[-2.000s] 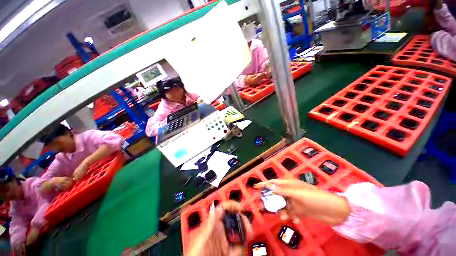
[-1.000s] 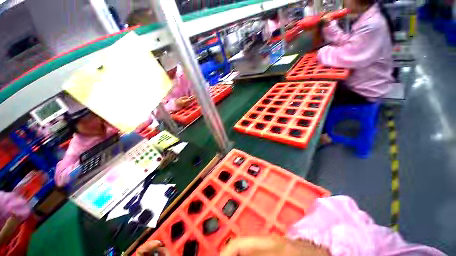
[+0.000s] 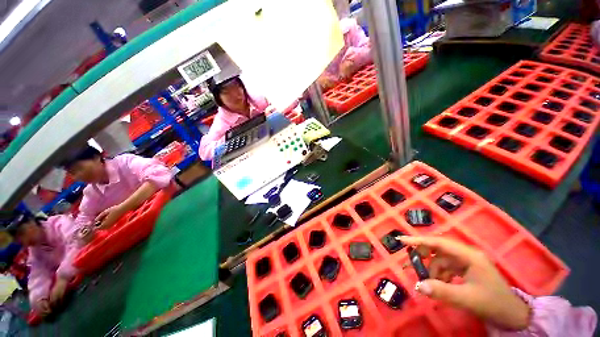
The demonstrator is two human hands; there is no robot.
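My right hand (image 3: 470, 280) holds a small dark smartwatch body (image 3: 418, 263) edge-on between thumb and fingers, above the near red-orange compartment tray (image 3: 483, 227). Its face cannot be read. My left hand is out of the picture. Watch bodies lie one per pocket in the tray's far and middle rows, most with dark faces. Lit screens show on a watch (image 3: 389, 293) just left of my hand, on another watch (image 3: 350, 314) and on one at the bottom edge (image 3: 314, 326). Several pockets at the tray's right are empty.
Beyond the tray lie a white paper sheet (image 3: 299, 203) with dark parts, a slanted card (image 3: 263, 168), a calculator (image 3: 242, 139) and a metal post (image 3: 388, 85). Another filled tray (image 3: 483, 141) stands right. People in pink smocks sit opposite and left.
The view swung right, then back left. Two seconds ago both hands held watches; now only my right hand shows, holding one. My left hand has left the picture. More watches sit in the tray.
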